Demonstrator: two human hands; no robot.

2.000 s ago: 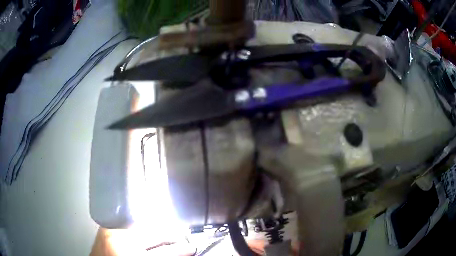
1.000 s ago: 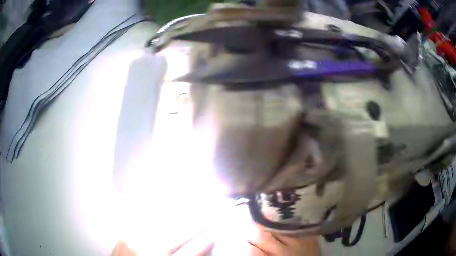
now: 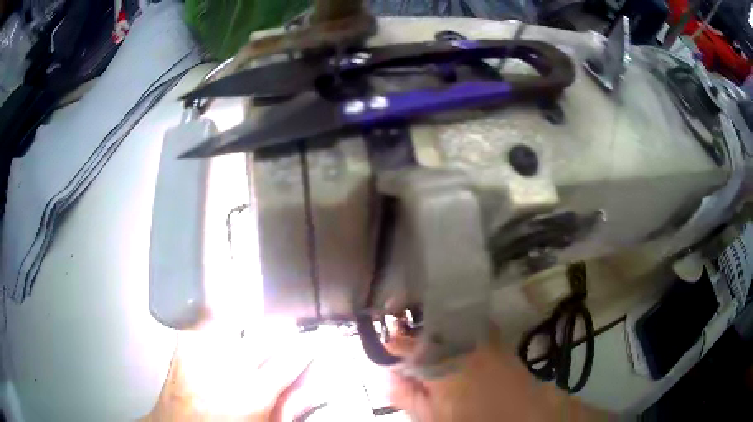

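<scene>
The cream sewing machine head fills the middle of the view. Thread snips with dark blades and purple handles lie on top of it. My left hand is at the bottom, left of the needle area, washed out by the lamp. My right hand is at the bottom under the head, partly hidden by the machine and cut off by the frame edge. A pale piece with dark edge lines shows between the hands in the glare. Whether the fingers grip it is unclear.
Stacked pale panels with dark edges lie at left. A pale-grey rounded bar stands left of the head. Black scissors and a dark phone lie at right. A green bag and dark fabric are behind.
The view has shifted, so the machine sits further left and the scissors show. More of both hands is visible at the bottom, with my right hand nearer the needle area.
</scene>
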